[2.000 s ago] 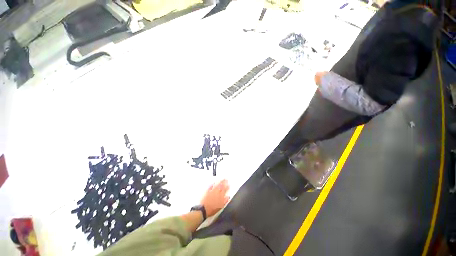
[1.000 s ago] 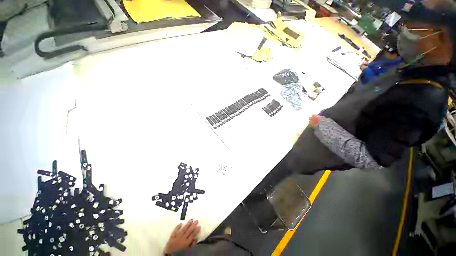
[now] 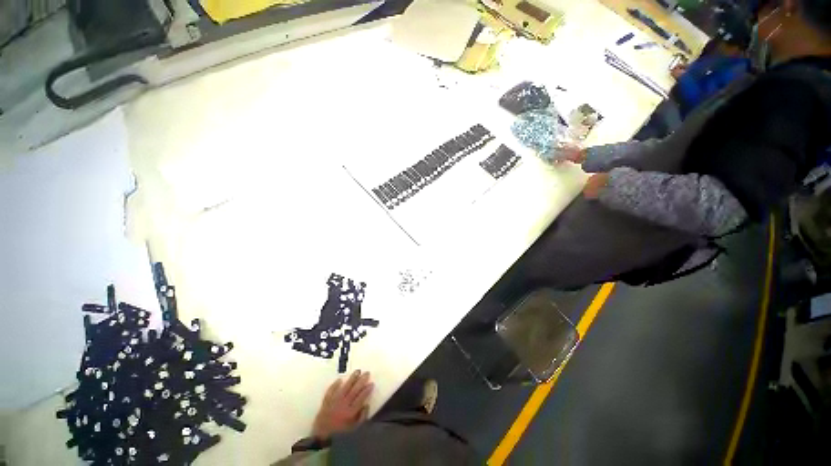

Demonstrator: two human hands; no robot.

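A large heap of black strap tabs with silvery-white spots (image 3: 150, 391) lies on the white table at the lower left. A smaller heap of the same tabs (image 3: 337, 319) lies to its right. My left hand (image 3: 345, 400) is bare and rests palm down at the table's near edge, just below the smaller heap. It holds nothing and does not touch the tabs. A dark band is at its wrist. My right hand is out of the picture.
Small silvery pieces (image 3: 409, 281) lie beside the smaller heap. Farther off are a row of black tabs (image 3: 433, 167), a shorter group (image 3: 500, 161) and plastic bags (image 3: 538, 130). A person (image 3: 729, 155) stands at the right edge. A folding stool (image 3: 539, 339) stands below.
Since the first frame the view has shifted and my forearm shows less. Since one second ago, the other person's second hand has appeared by the bags. My left hand stays at the table edge.
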